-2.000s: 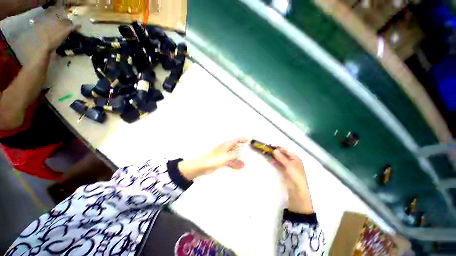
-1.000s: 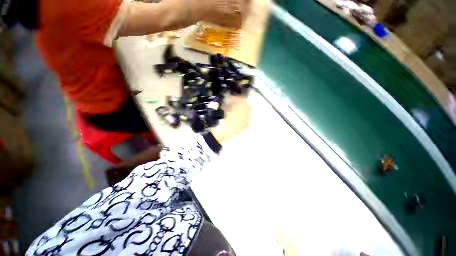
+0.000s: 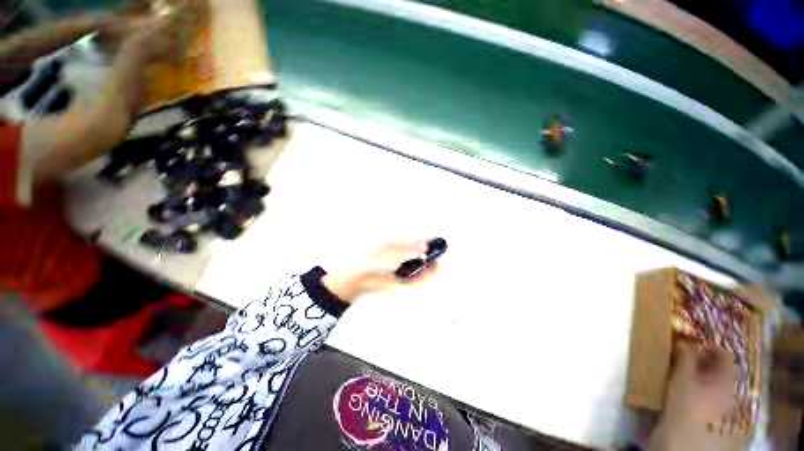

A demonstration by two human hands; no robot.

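My left hand (image 3: 383,271) is over the white bench surface and holds a black housing (image 3: 423,258) between its fingers. My right hand (image 3: 696,396) is at the lower right, blurred, reaching into the open brown battery box (image 3: 651,339). Its fingertips are over or among the battery leads (image 3: 718,313), a red-white tangle; whether it grips anything cannot be told. A heap of black housings (image 3: 207,167) with small pale bits lies on the bench at the left.
The green conveyor belt (image 3: 423,92) runs beyond the bench with several spaced units (image 3: 554,134) on it. At the far left, a neighbour's blurred arms (image 3: 97,132) reach over amber parts (image 3: 181,75) beside cardboard. A red stool is at lower left.
My left hand has come back from the housing heap to the bench middle, now holding a black housing. My right hand now shows in the battery box. The view has swung right.
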